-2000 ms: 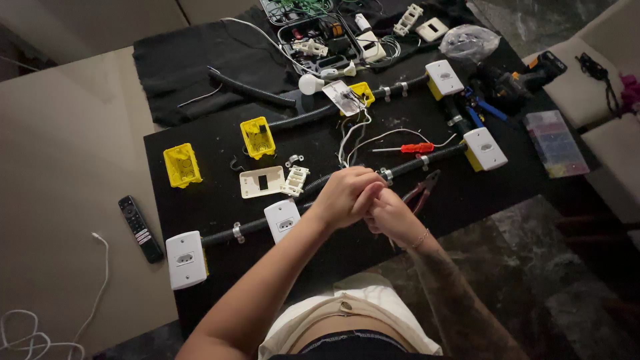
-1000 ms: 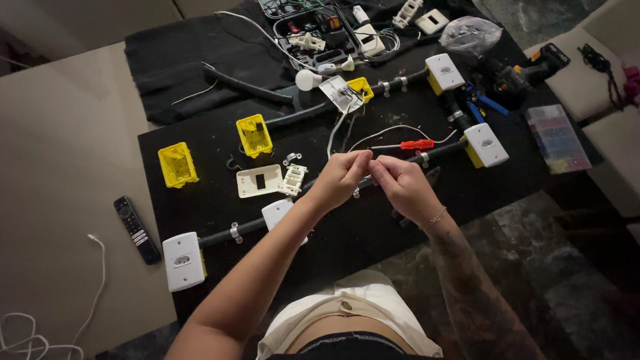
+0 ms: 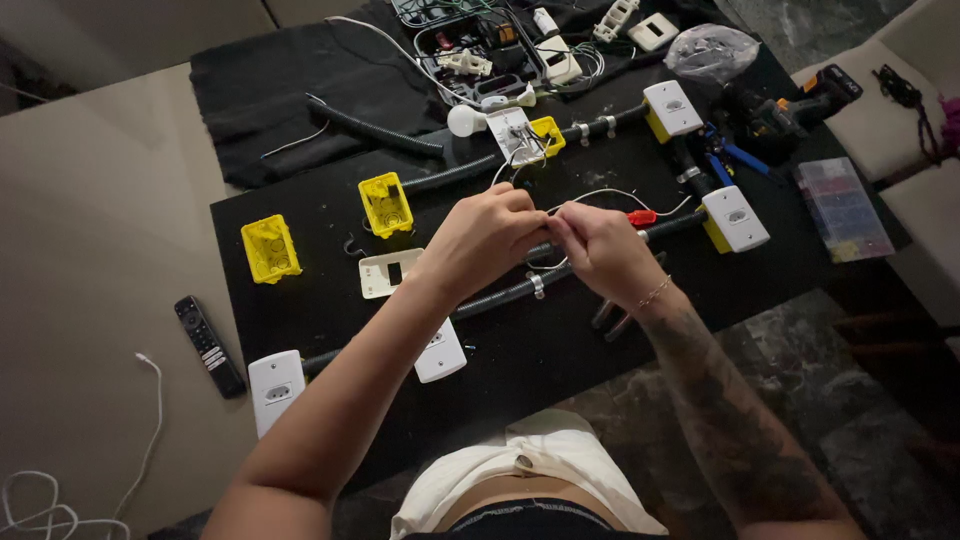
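My left hand [image 3: 487, 232] and my right hand [image 3: 604, 244] meet at the fingertips over the black board, pinching a white wire [image 3: 501, 171]. That wire leads up to the back of a white outlet plate [image 3: 517, 136], which leans on a yellow electrical box [image 3: 551, 135]. Another white wire [image 3: 611, 190] curves behind my right hand, by a red-handled screwdriver [image 3: 641, 217]. Below the hands runs black corrugated conduit [image 3: 495, 298] held by a metal clamp [image 3: 535, 285]. Pliers [image 3: 616, 322] lie partly hidden under my right wrist.
Yellow boxes [image 3: 271, 249] and white outlets [image 3: 737, 217] are spread over the board. A cream cover plate [image 3: 375, 276] lies beside my left forearm. Farther back are a light bulb [image 3: 466, 120], an open tool case [image 3: 480, 56] and a plastic bag [image 3: 712, 52]. A cordless drill [image 3: 787, 112] lies right, a remote [image 3: 210, 346] left.
Both hands were together in the earlier frames too. The right hand has turned from clasping against the left to a fingertip pinch. The pliers lay below the right hand before.
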